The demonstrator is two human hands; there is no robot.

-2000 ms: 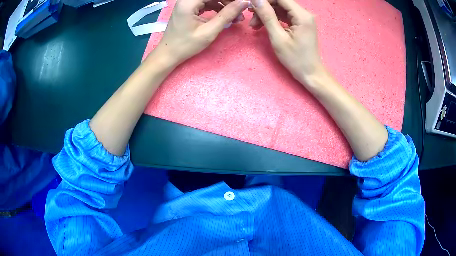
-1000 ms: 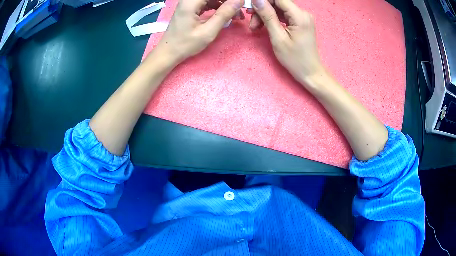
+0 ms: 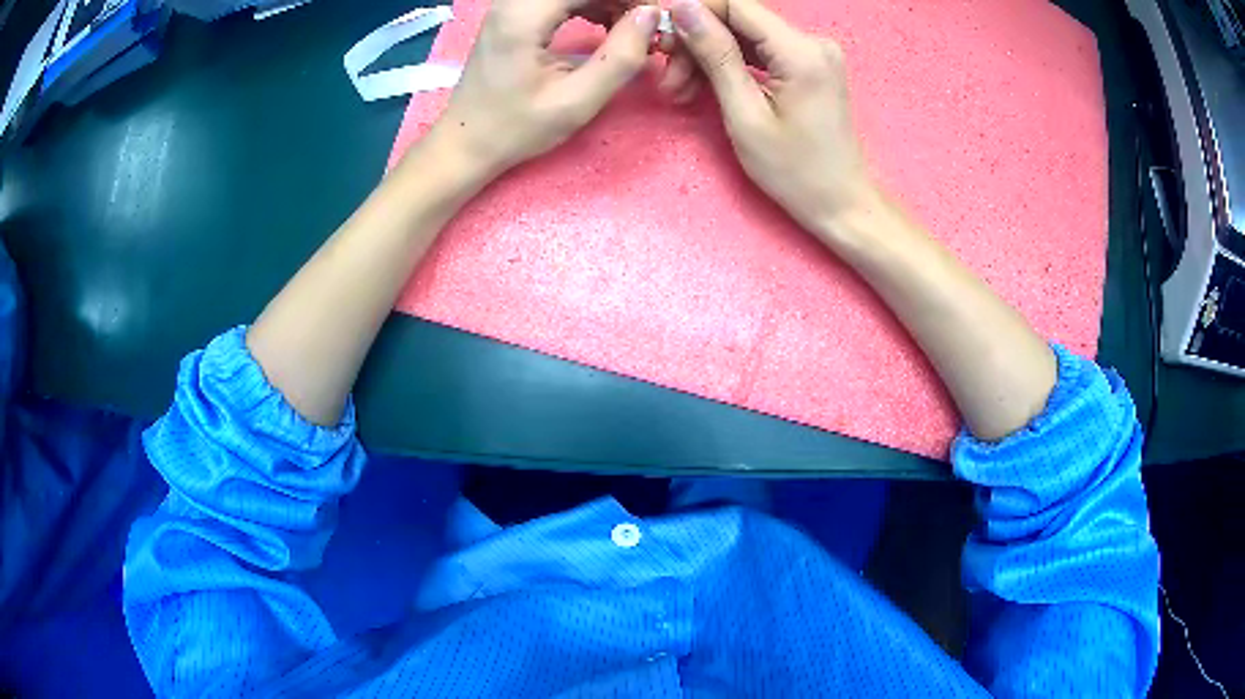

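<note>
A small white piece (image 3: 665, 23) is pinched between the fingertips of both hands at the top edge of the view. My left hand (image 3: 553, 68) holds it from the left with thumb and fingers. My right hand (image 3: 771, 96) holds it from the right, thumb against it. Both hands are bare and sit above the upper part of the pink-red mat (image 3: 587, 273). The fingers hide much of the piece, so its shape cannot be told.
A folded white strip (image 3: 396, 38) lies at the mat's upper left edge. Blue-and-white sleeves (image 3: 103, 55) are stacked at the far upper left on the dark green bench (image 3: 232, 205). The pale scale body (image 3: 1208, 287) stands at the right.
Both hands have shifted slightly, the right one a little left and closer to the left. The white piece has come a little lower. The neighbour's blue sleeve at the left edge has drawn back.
</note>
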